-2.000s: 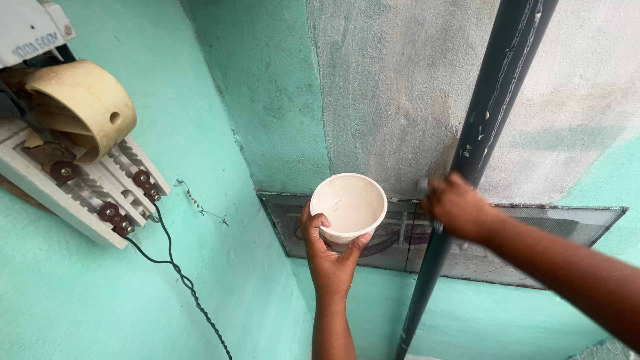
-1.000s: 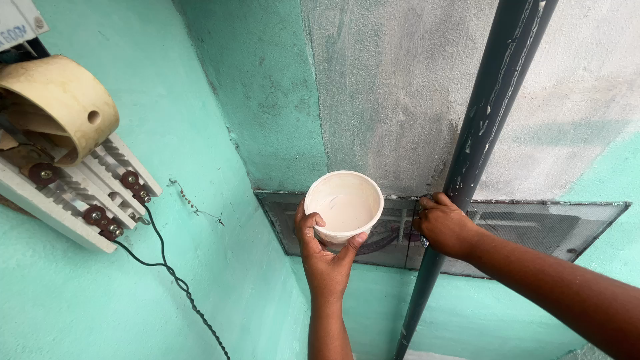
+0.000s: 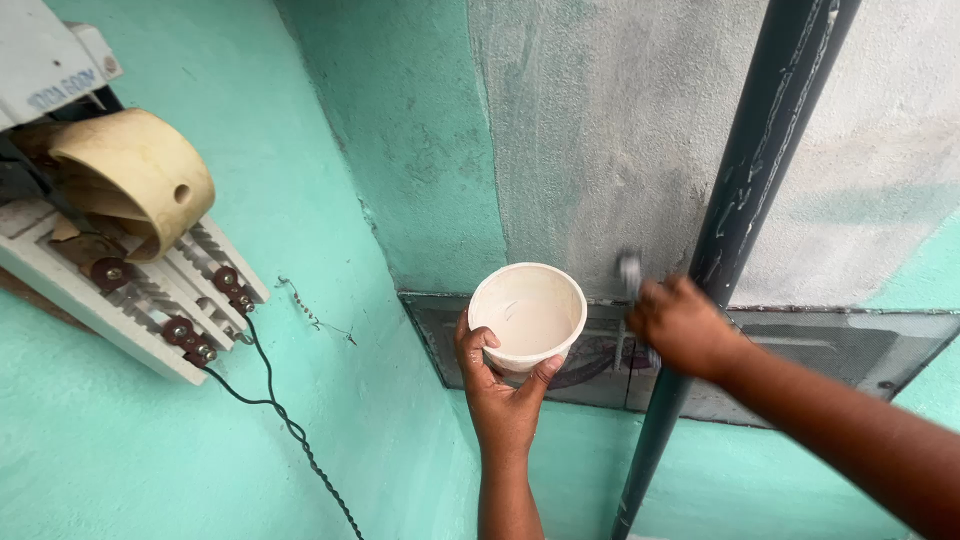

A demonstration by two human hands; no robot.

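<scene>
A white plastic tub (image 3: 527,311) with pale, whitish paint in it is held from below by my left hand (image 3: 501,375), thumb and fingers around its side. My right hand (image 3: 679,326), blurred by motion, grips a paintbrush (image 3: 631,270) beside the dark pipe. The brush's blurred bristles are against or close to the lower part of the grey-white wall patch (image 3: 600,150), just above the mesh-covered opening. Whether they touch the wall cannot be told.
A dark pipe (image 3: 739,180) runs diagonally before the wall. Below the patch lies a mesh-covered opening (image 3: 810,360) in a dark frame. On the left green wall are an open white electrical fuse unit (image 3: 112,322), a cream plastic ring (image 3: 150,172) and twisted black wires (image 3: 300,435).
My right hand, at the pipe by the mesh opening one second ago, is now a little higher, with the brush showing left of the pipe. My left hand still holds the tub.
</scene>
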